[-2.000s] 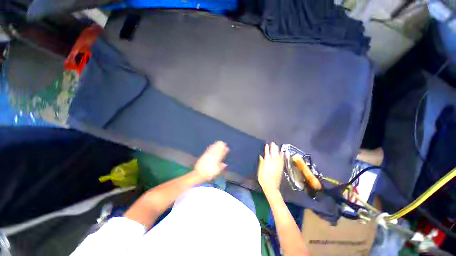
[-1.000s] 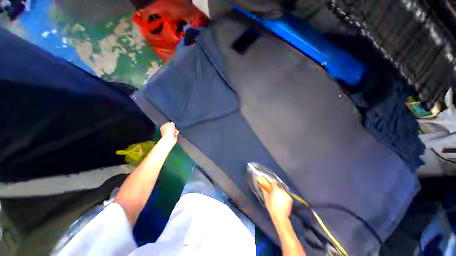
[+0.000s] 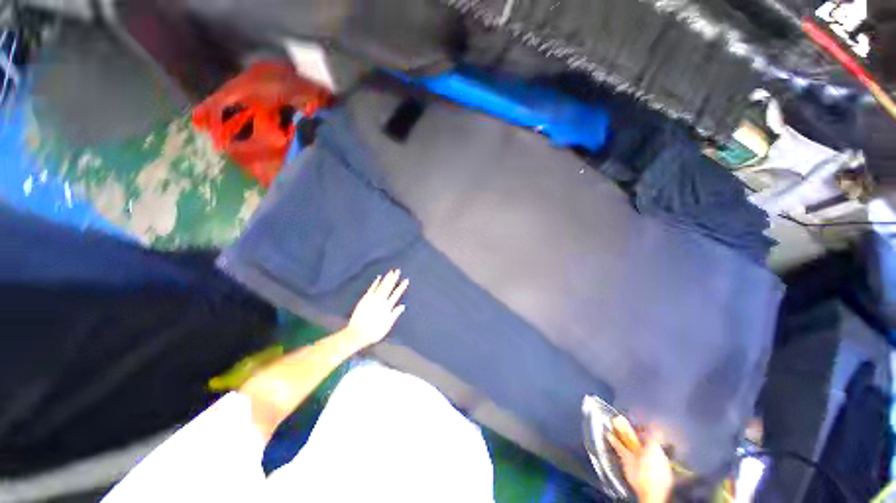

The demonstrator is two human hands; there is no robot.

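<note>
Dark blue-grey trousers [image 3: 472,319] lie flat along the near edge of the grey ironing table cover [image 3: 550,236], wider at the left end and narrowing to the right. My left hand [image 3: 379,308] rests palm down on the cloth near the middle, fingers apart, holding nothing. My right hand [image 3: 641,462] is at the lower right, slightly blurred, closed on the handle of the steam iron [image 3: 601,447]. The iron's silvery pointed front sits at the narrow right end of the trousers. The handle is mostly hidden by my hand.
A red-orange bag [image 3: 257,118] lies beyond the table's left end. A blue object [image 3: 521,108] and dark cloth heaps [image 3: 702,192] line the far edge. A small black patch [image 3: 404,118] is at upper left on the cover. Dark cloth [image 3: 118,324] hangs at near left.
Since one second ago, the iron in my right hand has moved toward the narrow right end of the trousers. My left hand has left the near edge and now lies spread on the cloth.
</note>
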